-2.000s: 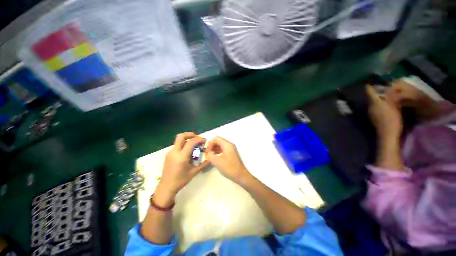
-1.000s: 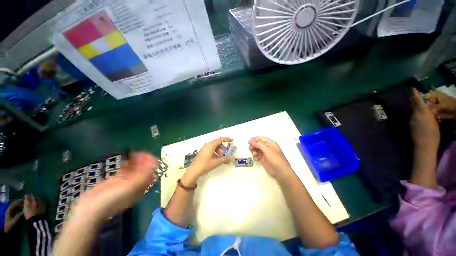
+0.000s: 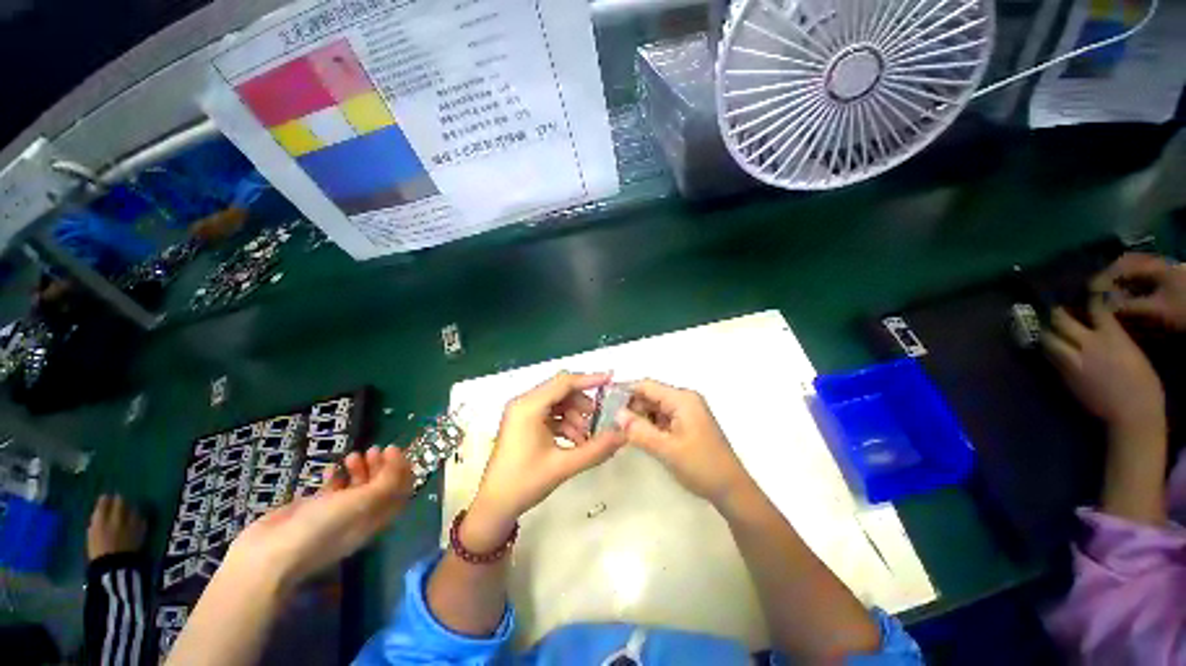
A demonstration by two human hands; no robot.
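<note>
My left hand [image 3: 540, 442], with a dark red bead bracelet at the wrist, holds a small grey-white camera unit [image 3: 611, 407] above the cream work mat [image 3: 689, 559]. My right hand [image 3: 683, 440] meets it from the right, its fingers on the same unit. The fingers cover much of the unit, so its screen cannot be made out. A tiny dark strip [image 3: 596, 510] lies on the mat below the hands.
Another person's hand [image 3: 325, 514] reaches over the black tray of units [image 3: 358, 455] at left. Loose board pieces [image 3: 436, 449] lie beside the mat. A blue bin [image 3: 891, 429] stands right. A test chart [image 3: 429, 124] and fan [image 3: 852, 72] are behind. A neighbour's hands [image 3: 1106, 358] work at far right.
My hands have come together on the unit. The unit seen lying on the mat between them is no longer there. The tiny dark strip now shows. The other person's hand has shifted slightly.
</note>
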